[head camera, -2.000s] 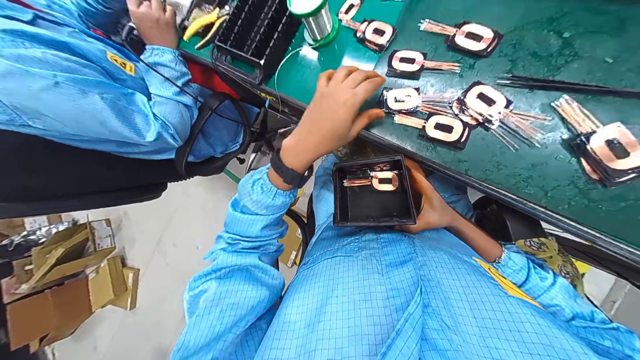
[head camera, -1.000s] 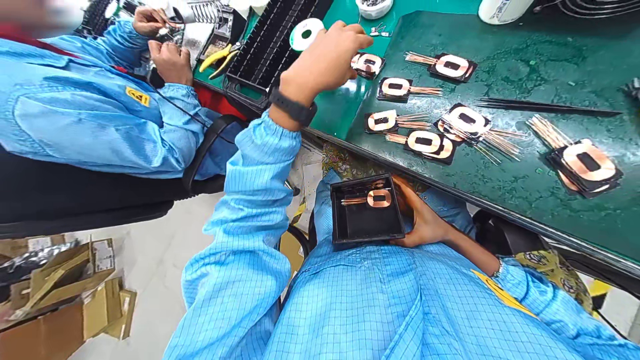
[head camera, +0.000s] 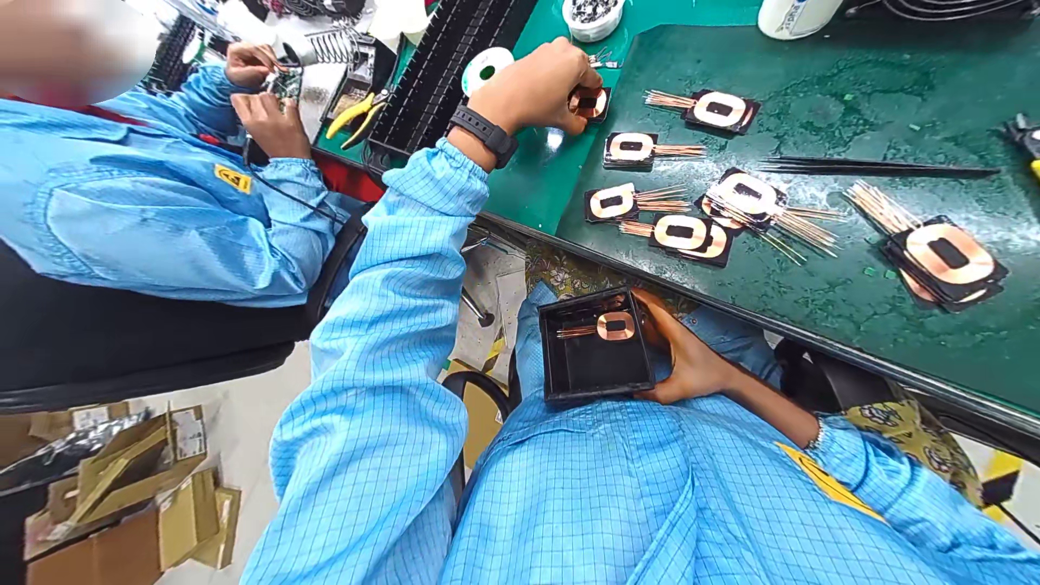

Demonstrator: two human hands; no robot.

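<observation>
My left hand [head camera: 546, 88], with a black wristband, reaches over the bench; its thumb and fingers close around the left side of a flat copper coil on a black backing [head camera: 591, 104], hiding its leads. My right hand [head camera: 684, 357] holds an open black box [head camera: 597, 370] by its right side above my lap. Inside lies a copper coil [head camera: 615, 326] with its leads pointing left. Several similar coils lie on the green mat, including one at the upper middle [head camera: 721, 110], one below my left hand [head camera: 630, 149], an overlapping group [head camera: 746, 195] and a stack at the right [head camera: 949, 253].
Black tweezers [head camera: 881, 167] lie among the coils. Beyond my left hand are a solder spool [head camera: 487, 70], a round tub [head camera: 593, 18] and a slotted black rack [head camera: 447, 77]. Yellow-handled pliers [head camera: 355, 116] lie near a co-worker's hands [head camera: 272, 122]. A white bottle [head camera: 798, 15] stands behind.
My left hand has moved from near the bench edge out to the coil at the mat's left side, and its fingers have closed there. My right hand still holds the box.
</observation>
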